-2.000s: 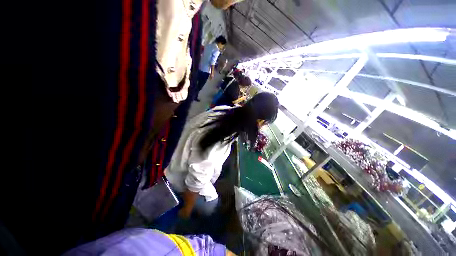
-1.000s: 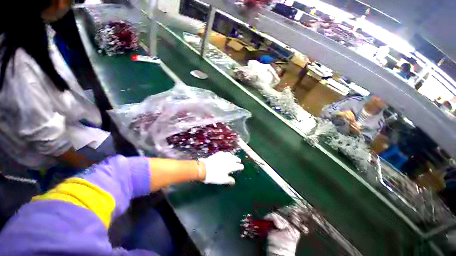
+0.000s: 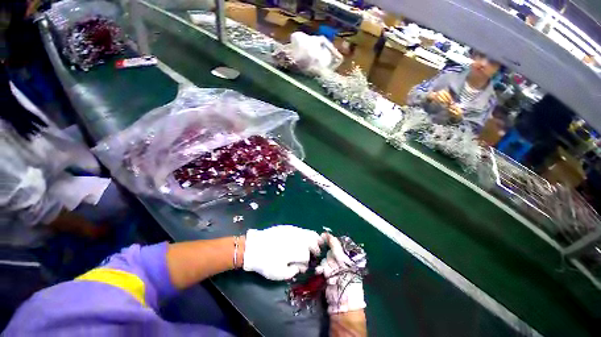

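Observation:
My right hand (image 3: 344, 280), in a white glove, holds a bunch of wire leads (image 3: 308, 289) with dark red on its left side and a dark and whitish tangle above the fingers. My left hand (image 3: 282, 252), also in a white glove, is beside it, fingertips bent toward the right hand. Whether they pinch a lead is too small to tell. A crumpled clear plastic bag (image 3: 230, 105) lies open beyond my left hand, with a heap of red and white leads (image 3: 234, 161) at its mouth.
Small white pieces (image 3: 238, 218) lie on the green bench (image 3: 422, 296). A pale metal strip (image 3: 369, 220) separates it from the green conveyor belt (image 3: 329, 158). A flat pale oval (image 3: 225, 72) is on the belt. People are at left and across the line. Another red-white heap (image 3: 92, 41) is farther up.
The view has swung down to the bench. Since one second ago, my left hand has moved from beside the bag heap to my right hand, which still holds the bunch.

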